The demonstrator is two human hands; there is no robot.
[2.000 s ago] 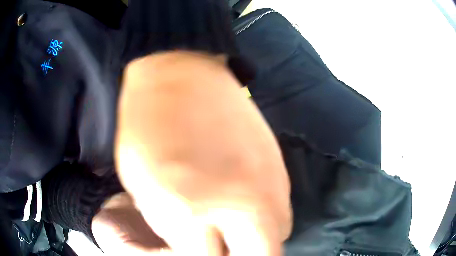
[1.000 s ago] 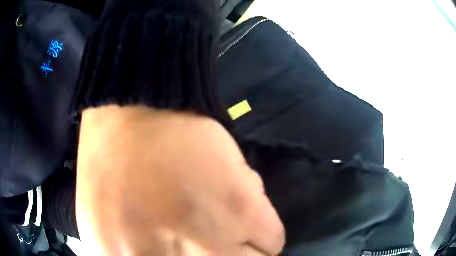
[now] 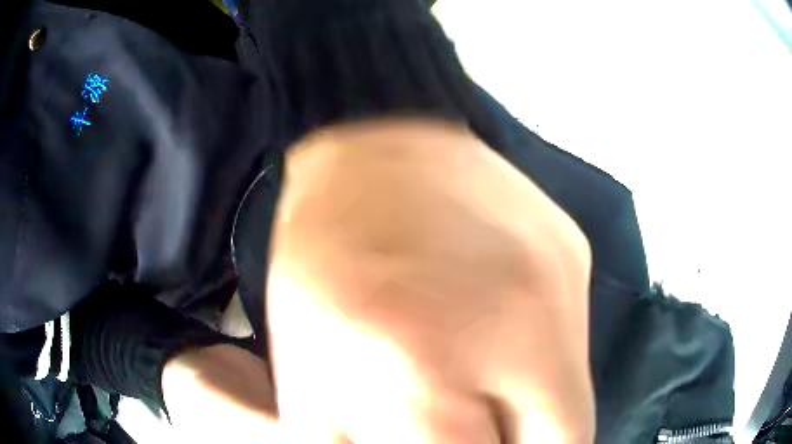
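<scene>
My left hand [image 3: 425, 286], large and blurred, reaches down from the top over dark fabric. Its fingers are cut off by the bottom edge, so its hold cannot be told. My right hand [image 3: 217, 379] shows at the lower left, partly behind my left hand, with its fingers hidden. A smooth black fabric panel [image 3: 608, 212] lies behind my left hand. A shiny dark grey piece [image 3: 673, 360] with a frayed upper edge lies at the lower right, with silver zip teeth [image 3: 695, 433] at the bottom edge. A dark piece with a thin pale curved edge shows left of my left hand.
The pale tabletop [image 3: 695, 130] lies at the upper right, past the fabric. My dark apron [image 3: 95, 199] with blue embroidered characters fills the left side. Black ribbed cuffs cover both wrists. Dark unclear items show at the bottom left corner.
My left hand has moved right and now covers the pale rectangle on the panel. The panel's upper zip is out of sight. The frayed piece has shifted slightly right.
</scene>
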